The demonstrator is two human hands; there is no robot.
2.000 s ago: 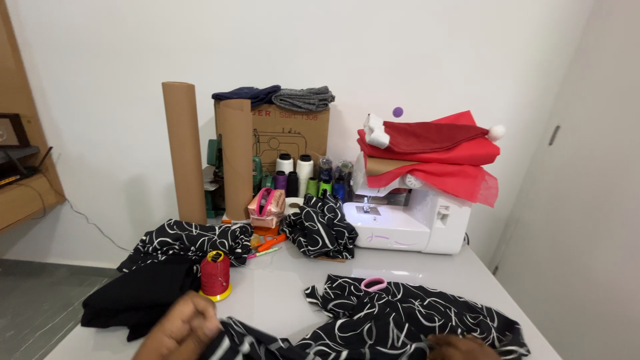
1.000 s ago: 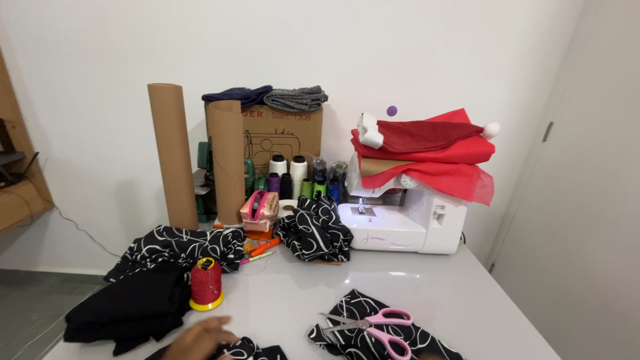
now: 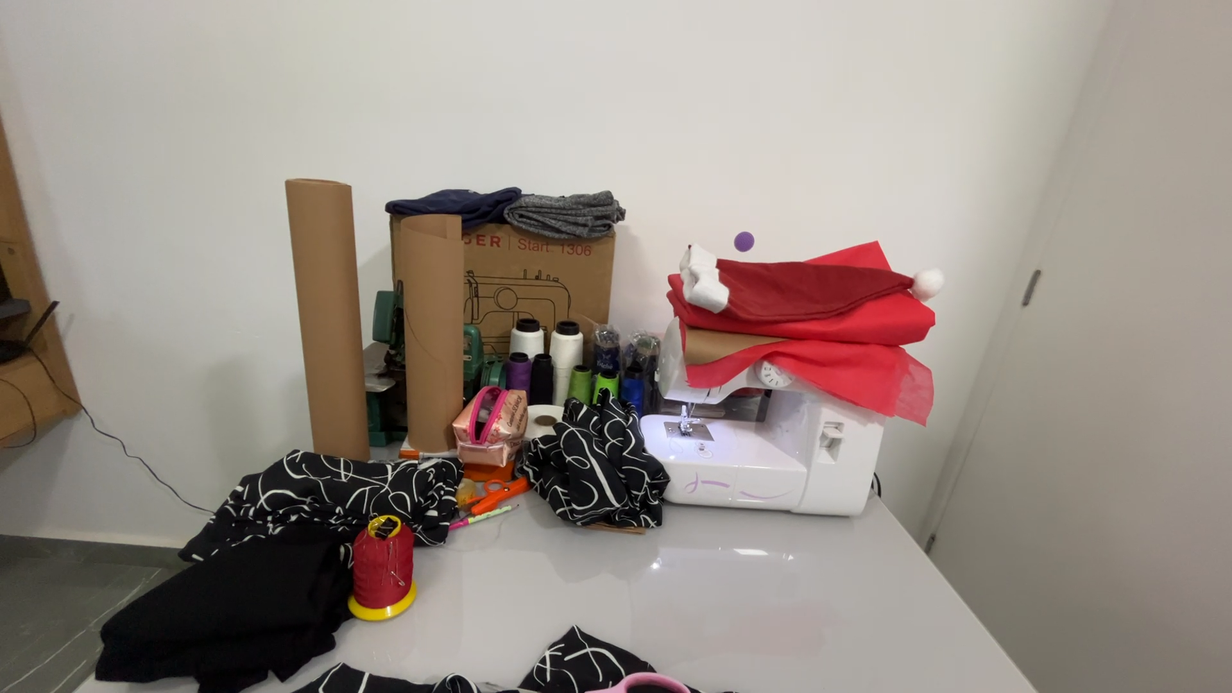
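Observation:
Neither of my hands shows in the head view now. At the bottom edge lies black fabric with white squiggles (image 3: 587, 660), with a pink scissors handle (image 3: 647, 681) on it; the blades are out of view. A red thread cone on a yellow base (image 3: 383, 568) stands at the left, with pins stuck in it, beside folded black cloth (image 3: 231, 606). Behind them is a heap of the patterned fabric (image 3: 337, 491), and a second bundle (image 3: 599, 462) sits near the white sewing machine (image 3: 736, 476), whose lamp is lit.
Red fabric and a Santa hat (image 3: 808, 289) lie on the machine. Brown paper rolls (image 3: 327, 318), thread cones (image 3: 566, 356), a pink pouch (image 3: 493, 423), orange-handled snips (image 3: 500, 493) and a cardboard box (image 3: 587, 289) stand or lie along the back of the glossy table (image 3: 770, 597).
Both hands were over the patterned fabric at first, then one hand showed at the bottom; now none shows. The view has tilted up, so the scissors are mostly cut off.

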